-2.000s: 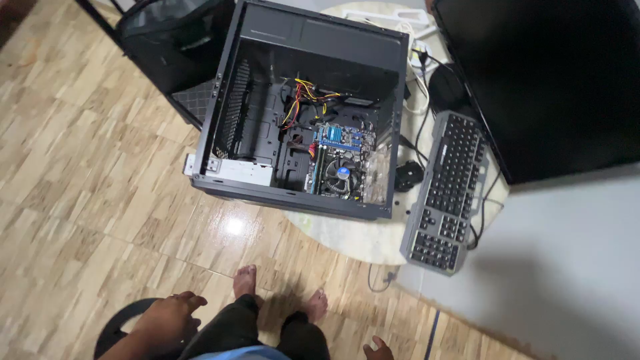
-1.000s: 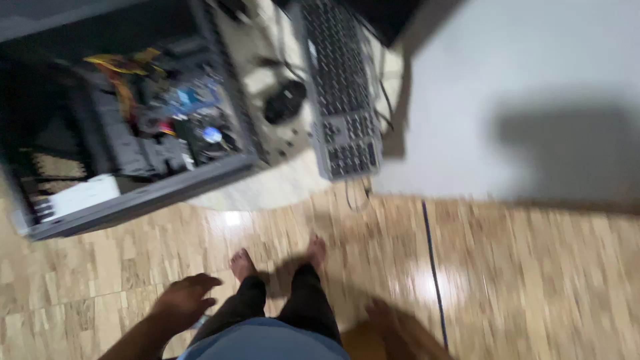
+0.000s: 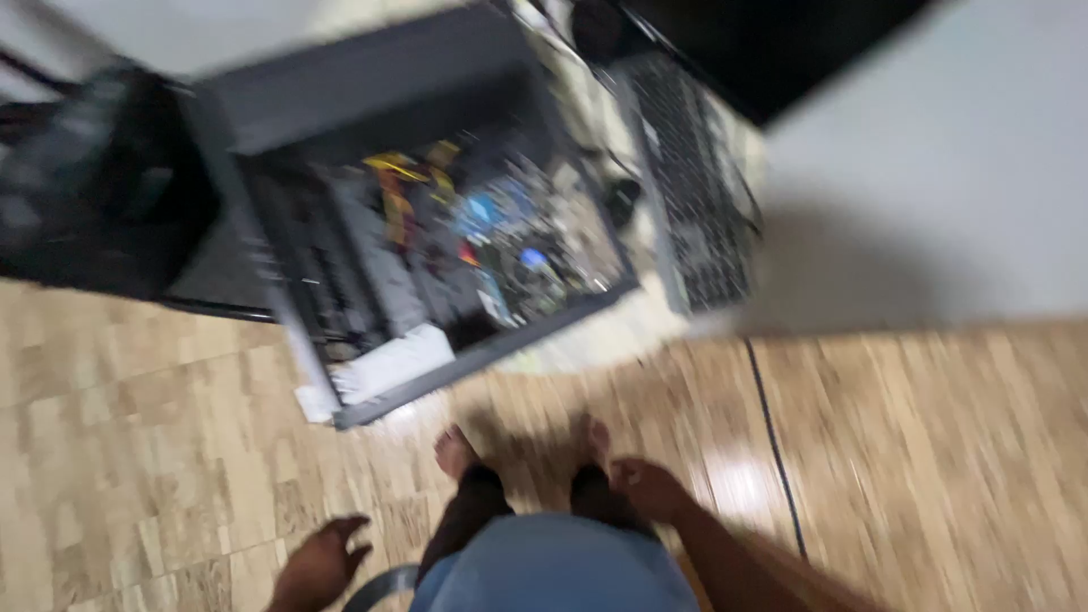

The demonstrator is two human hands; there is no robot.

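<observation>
Motion blurs the view. My left hand (image 3: 323,557) hangs low at the left over the floor, fingers apart, with nothing in it. My right hand (image 3: 650,489) is beside my right leg with its fingers curled; whether it holds anything is unclear. Beyond both hands an open computer case (image 3: 484,348) lies on a round table (image 3: 586,344). In it show a motherboard (image 3: 510,212), a CPU cooler fan (image 3: 534,259), yellow and red power cables (image 3: 395,183) and a silver power supply (image 3: 395,365). Neither hand touches the case.
A black keyboard (image 3: 688,187) lies right of the case, with a mouse (image 3: 623,200) between them. The dark monitor (image 3: 765,51) is at the top. A black bag (image 3: 102,187) stands left. Cables run near the keyboard, and a dark line (image 3: 775,450) crosses the wood-look floor.
The view has swung about. My right hand, low at the frame's edge two seconds ago, now shows beside my right leg. My left hand still hangs at the left. The case stays open on the table.
</observation>
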